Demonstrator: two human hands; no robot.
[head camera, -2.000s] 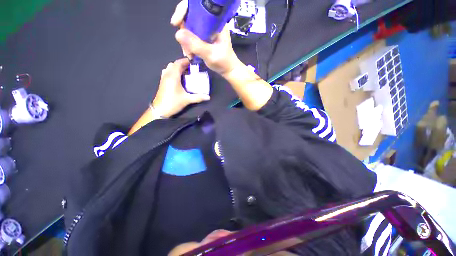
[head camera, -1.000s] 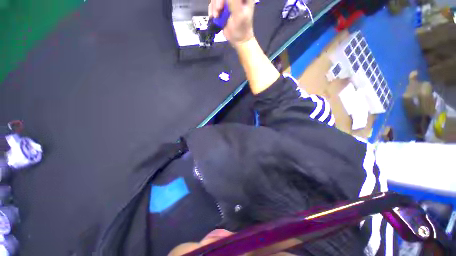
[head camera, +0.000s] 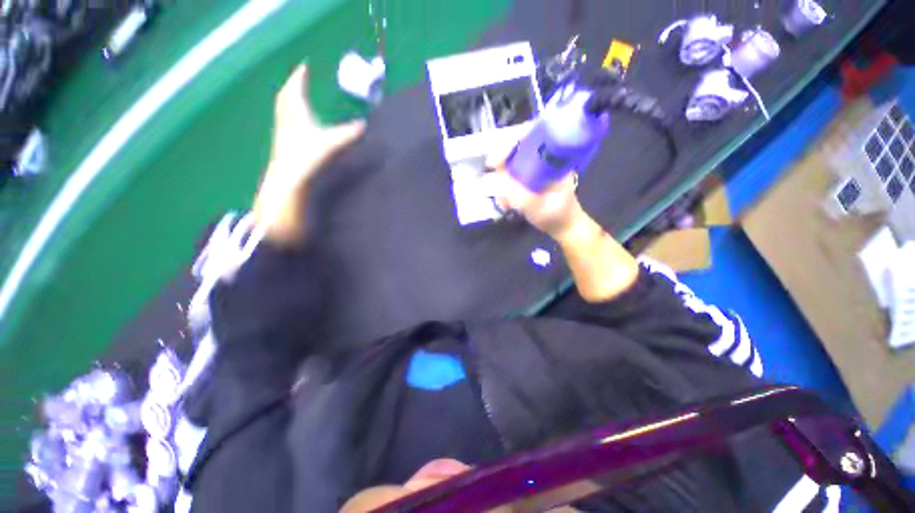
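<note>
My right hand (head camera: 542, 200) grips the purple-blue electric screwdriver (head camera: 558, 140), whose lower end is over the front of the screw feeder (head camera: 486, 110); its tip is hidden. My left hand (head camera: 301, 150) is blurred, empty, with thumb and fingers spread, over the edge of the green surface. A white motor unit (head camera: 360, 77) lies on the green surface just beyond its fingers, apart from them. A small white part (head camera: 541, 258) lies on the dark mat (head camera: 431, 271) in front of the feeder.
Several units (head camera: 714, 94) with wires lie at the upper right. A black coiled cord (head camera: 642, 105) runs from the driver. A pile of units (head camera: 95, 441) is at the lower left. The green surface (head camera: 191, 130) curves at the left. A white grid tray (head camera: 891, 150) lies beyond the bench edge.
My left hand held a white unit two seconds ago, was out of view one second ago, and now reaches out empty. The right hand moved the driver to the feeder. The view has shifted.
</note>
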